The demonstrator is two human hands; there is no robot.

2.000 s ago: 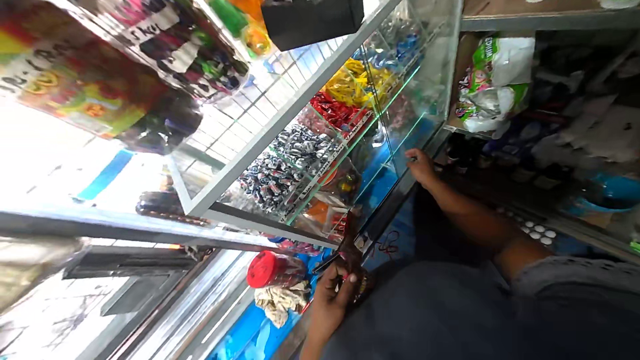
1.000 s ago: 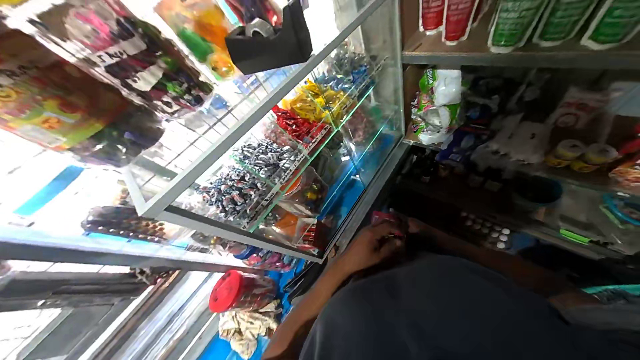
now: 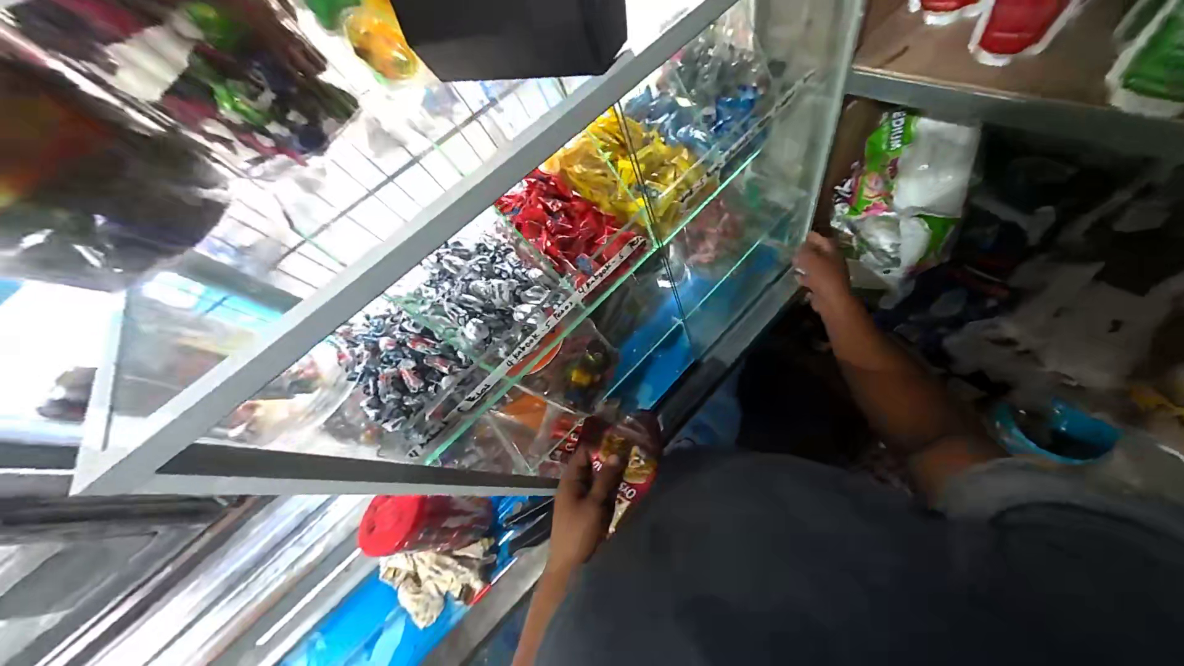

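My left hand (image 3: 585, 504), at the lower middle of the head view, holds a small red and yellow printed packet (image 3: 636, 474) by the near edge of a glass display case (image 3: 388, 217). My right hand (image 3: 823, 270) is farther up and to the right, its fingers curled at the case's far corner; whether they grip the edge is unclear. Behind the glass, wrapped sweets lie in compartments: black and white ones (image 3: 481, 287), red ones (image 3: 560, 217), yellow ones (image 3: 638, 162) and blue ones (image 3: 735, 106). Clear plastic bags (image 3: 518, 421) lie on the lower level.
A red-lidded jar (image 3: 407, 524) and a crumpled cloth (image 3: 433, 578) sit at the lower left. Blurred plastic jars (image 3: 102, 185) stand at the upper left. On the right, shelves (image 3: 990, 97) hold a green and white package (image 3: 906, 194), and a blue bowl (image 3: 1056, 433) is lower down.
One second ago my hands were close together near the case's lower edge. My right hand has since moved away to the far corner. The packet now shows plainly in my left hand. The view has shifted.
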